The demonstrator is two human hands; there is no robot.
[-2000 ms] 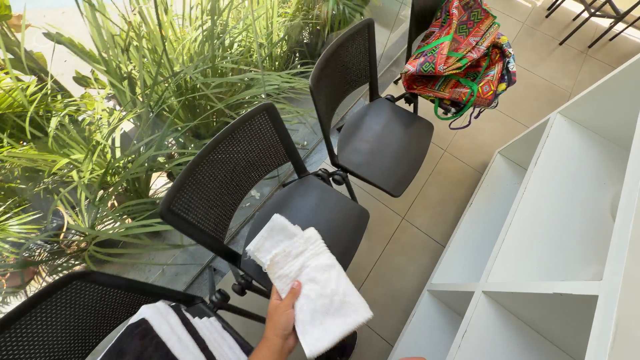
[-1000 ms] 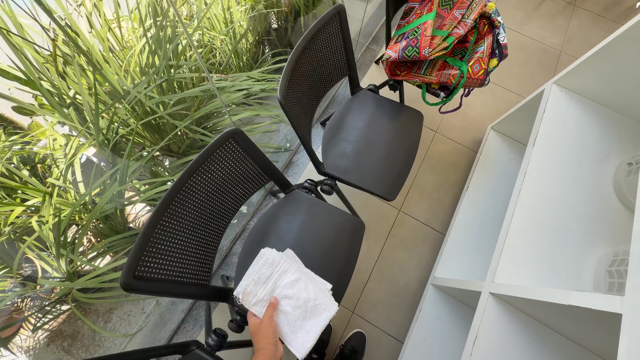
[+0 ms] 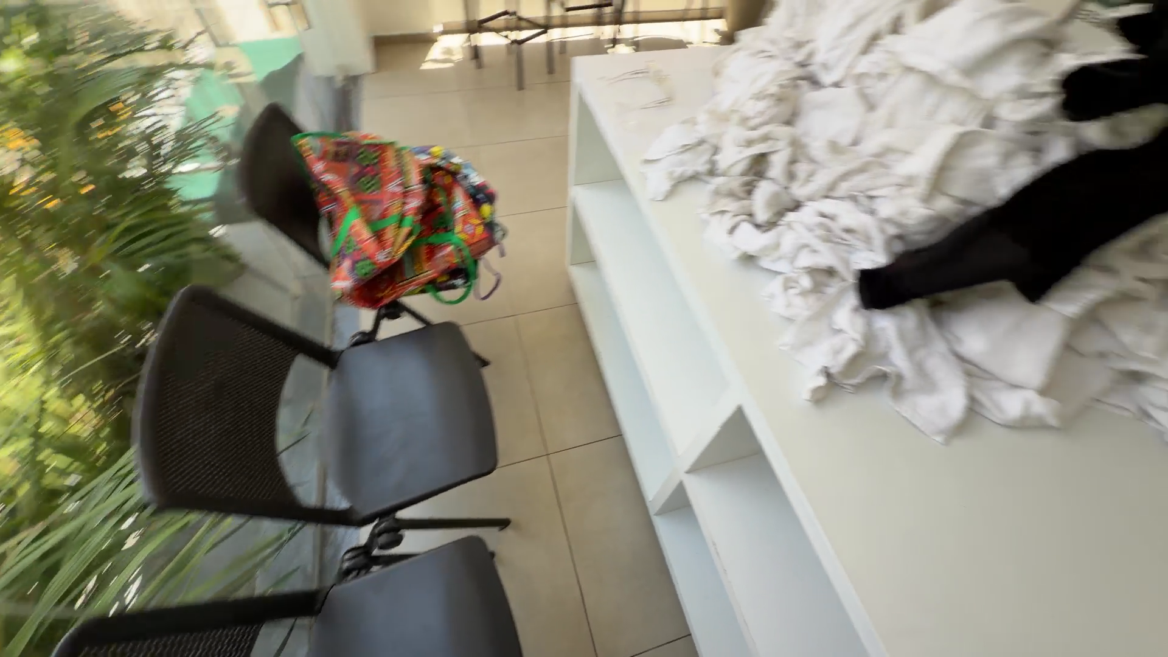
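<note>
Neither of my hands shows in the head view now. A large heap of crumpled white cloths [image 3: 839,182] lies on the top of a white shelf unit [image 3: 985,529]. Across the heap's right part lies a long black cloth piece [image 3: 1031,228], with more black fabric [image 3: 1113,87] above it near the right edge. The folded white cloth seen earlier cannot be made out.
Black chairs with perforated backs stand in a row at the left, one seat [image 3: 411,420] in the middle. A colourful patterned bag [image 3: 383,210] with green handles rests on the far chair. Green plants [image 3: 73,301] line the left side. Tiled floor [image 3: 529,383] runs between chairs and shelves.
The view has swung up and to the right, bringing the cloth heap into sight. The hand that held folded white cloth over a chair is out of view.
</note>
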